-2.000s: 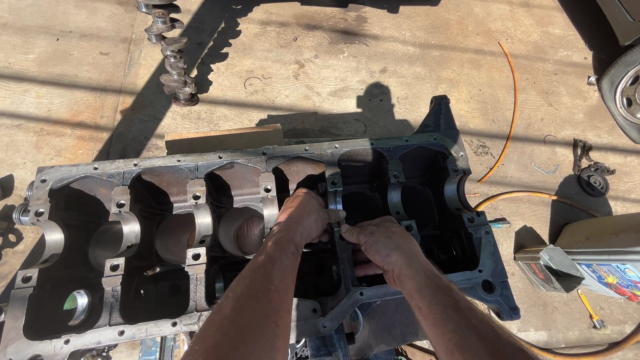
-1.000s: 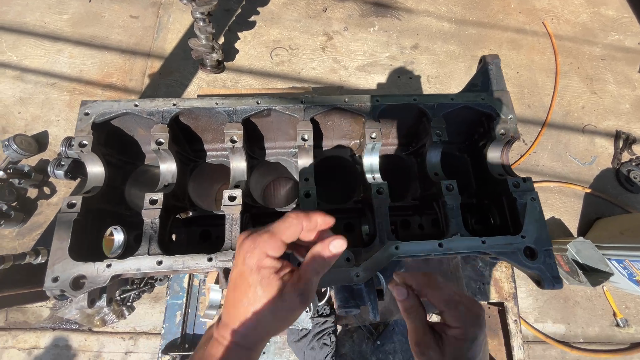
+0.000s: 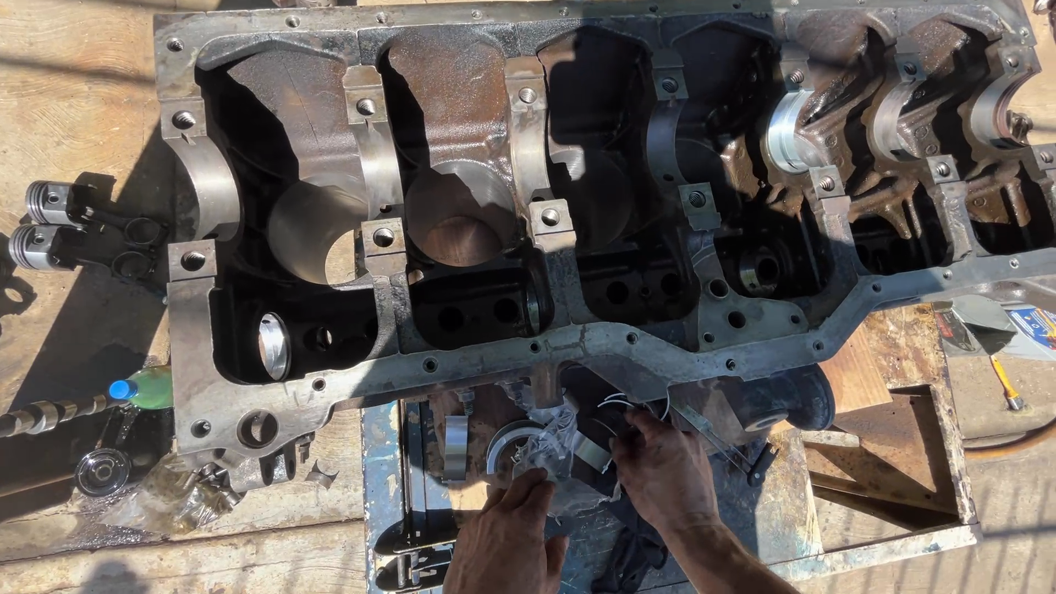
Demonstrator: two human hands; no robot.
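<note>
A large engine block [image 3: 610,342] lies with its crankcase side up, its main bearing saddles exposed. One saddle near the right carries a shiny bearing shell [image 3: 789,132]. Below the block's lower edge, my left hand [image 3: 507,532] is at a clear plastic bag [image 3: 557,454]; its fingertips meet the bag's near edge, and whether they grip is not plain. Just right of the bag, my right hand [image 3: 664,470] has its fingers bent near thin curved pieces, its hold partly hidden. Loose bearing shells [image 3: 455,447] lie to the left of the bag.
Pistons with connecting rods [image 3: 54,247] lie at the left. Below them are a green bottle with a blue cap [image 3: 148,388], a camshaft [image 3: 54,414] and a crumpled plastic bag [image 3: 177,499]. A wooden frame [image 3: 961,462] and a yellow-handled tool [image 3: 1005,384] are at the right.
My hands were inside the block at a bearing saddle, then above its lower edge with fingers apart. Now both are below it at the plastic bag. The view has moved much closer.
</note>
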